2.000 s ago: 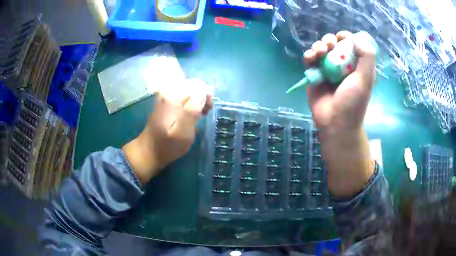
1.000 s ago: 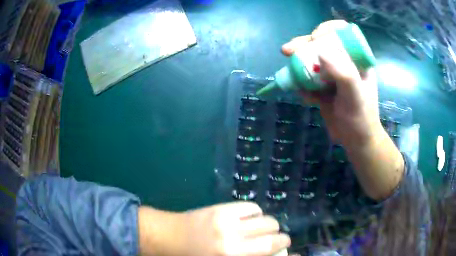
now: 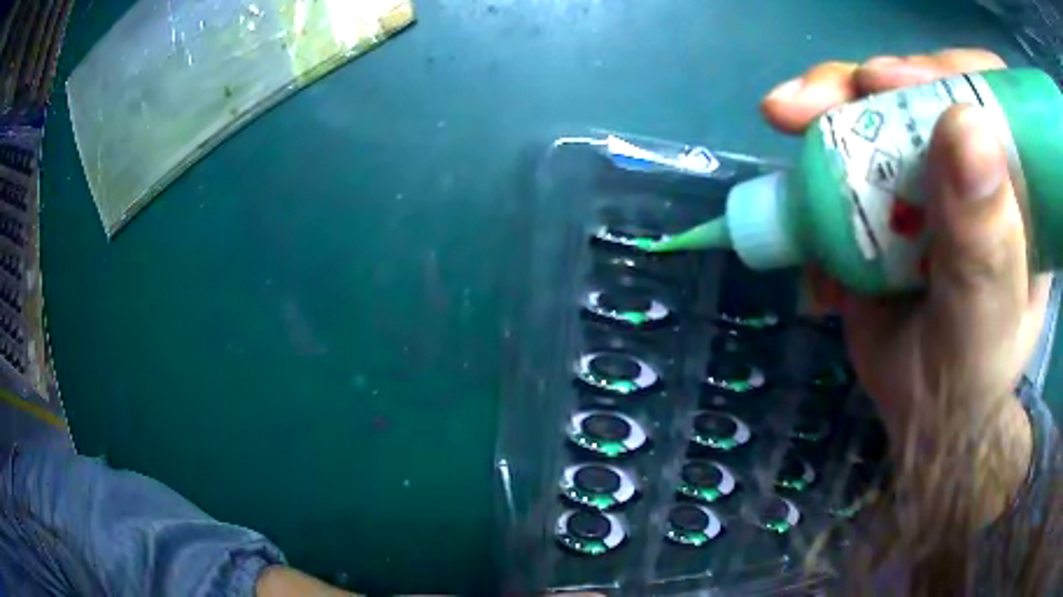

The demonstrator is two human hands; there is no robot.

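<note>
My right hand (image 3: 950,233) is shut on a green glue bottle (image 3: 863,187) with a white label and a pale-blue collar. The bottle lies nearly level, and its thin green nozzle (image 3: 688,238) points left, its tip at the top part of the leftmost column. The clear blister tray (image 3: 525,350) holds columns of small round parts with black centres, silver-white rings and green edges, such as this micro speaker (image 3: 606,432). The hand and bottle hide the tray's upper right. My left hand (image 3: 291,583) is mostly cut off by the bottom edge; its fingers do not show.
A pale translucent flat card (image 3: 198,105) lies at the upper left on the dark-green bench (image 3: 291,350). Stacked trays (image 3: 18,245) stand at the far left edge. My left sleeve (image 3: 117,513) covers the lower left corner.
The view has come closer to the tray. The nozzle has moved to the top part in the left column. My left hand has dropped mostly out of the picture.
</note>
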